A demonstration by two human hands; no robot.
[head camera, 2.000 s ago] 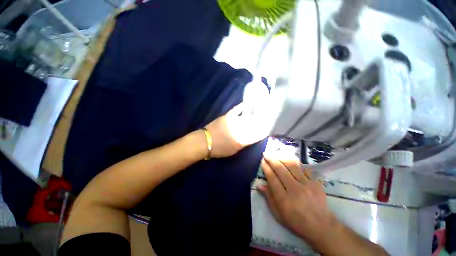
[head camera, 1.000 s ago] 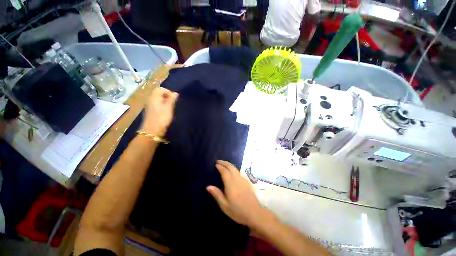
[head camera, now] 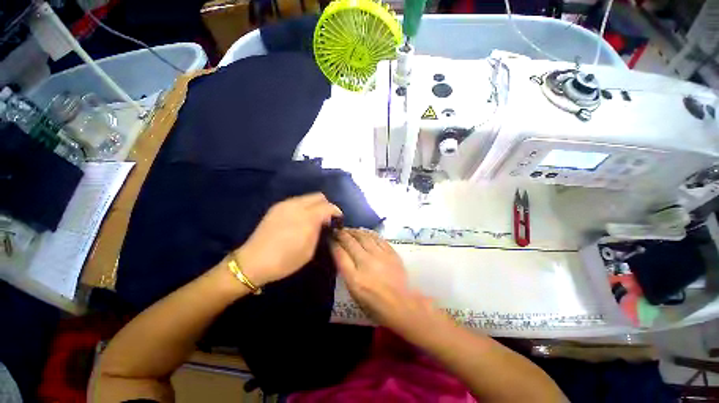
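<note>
A large navy-black garment (head camera: 229, 149) lies over the brown board and the white table, left of the sewing machine, and hangs toward the lap. My left hand (head camera: 296, 236), with a gold bracelet, pinches the cloth near its right edge. My right hand (head camera: 370, 271) is beside it, its fingertips touching the same edge; the fingers hide what they hold. The needle area (head camera: 422, 185) of the white machine is up and right of both hands, with no cloth under it that I can make out.
Red-handled snips (head camera: 522, 220) lie on the machine table (head camera: 489, 275). A yellow-green fan (head camera: 357, 43) stands behind. A parts tray (head camera: 623, 291) is right. Printed paper (head camera: 87, 220), dark cloth (head camera: 35, 177) and clear bottles (head camera: 87, 122) are left. A pale blue bin (head camera: 504, 39) is behind.
My left hand has come down and right from the cloth's upper left to meet my right hand at the edge. The cloth, earlier at the needle, now lies left of it. The view has shifted.
</note>
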